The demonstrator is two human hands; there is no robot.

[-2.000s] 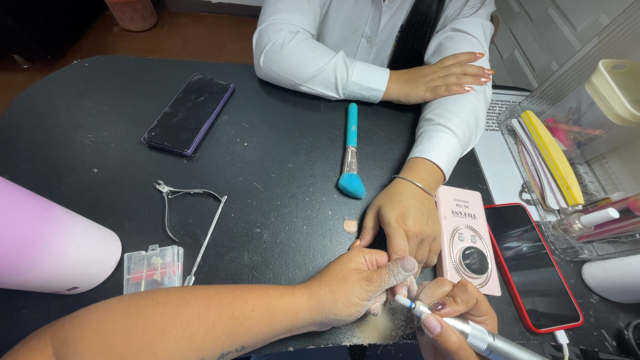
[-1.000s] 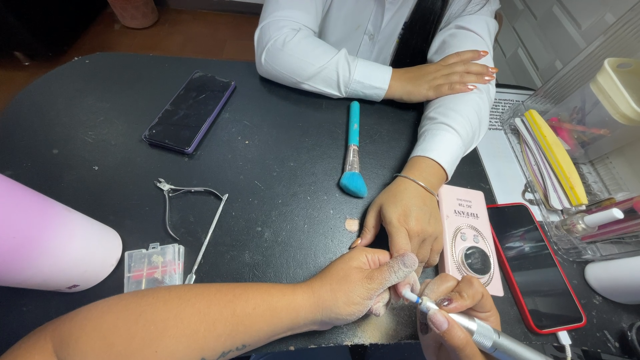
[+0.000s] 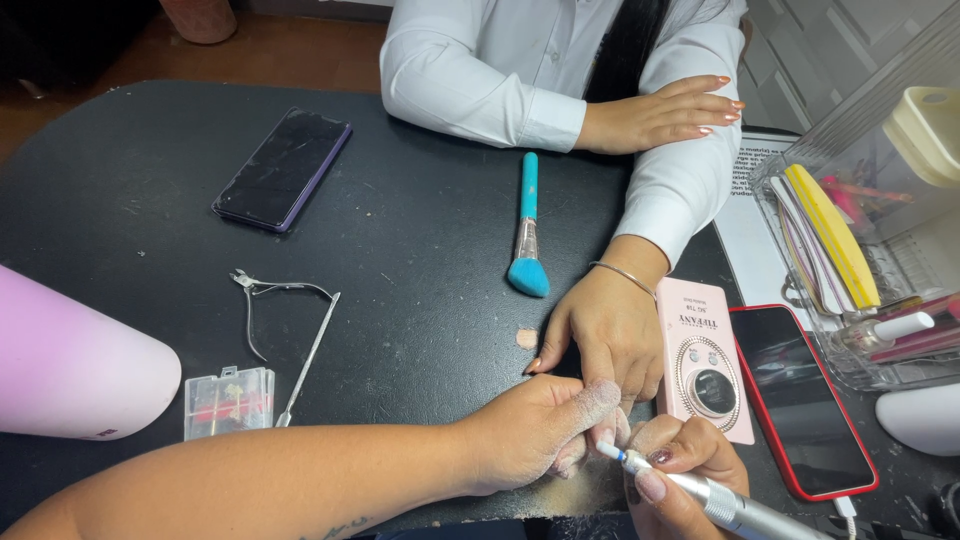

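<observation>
My left hand [image 3: 536,431], dusted with pale powder on the thumb and fingertips, grips a finger of the other person's hand [image 3: 611,326]. That hand lies palm down and wears a thin metal bracelet. My right hand [image 3: 690,469] holds a silver electric nail drill handpiece [image 3: 742,510] with a blue-banded, white-tipped bit. The bit is at the held fingertip; whether it touches the nail cannot be told. Pale dust [image 3: 581,491] lies on the table beneath. A pink nail drill control box [image 3: 705,360] with a dial stands right of the hands.
On the black table [image 3: 420,300] lie a teal brush [image 3: 529,225], cuticle nippers [image 3: 251,300], a metal cuticle pusher [image 3: 311,360], a small clear case [image 3: 229,405], a dark phone [image 3: 285,169] and a red-cased phone [image 3: 810,405]. A pink-white rounded object [image 3: 75,360] stands left, a clear organizer [image 3: 832,300] with nail files right.
</observation>
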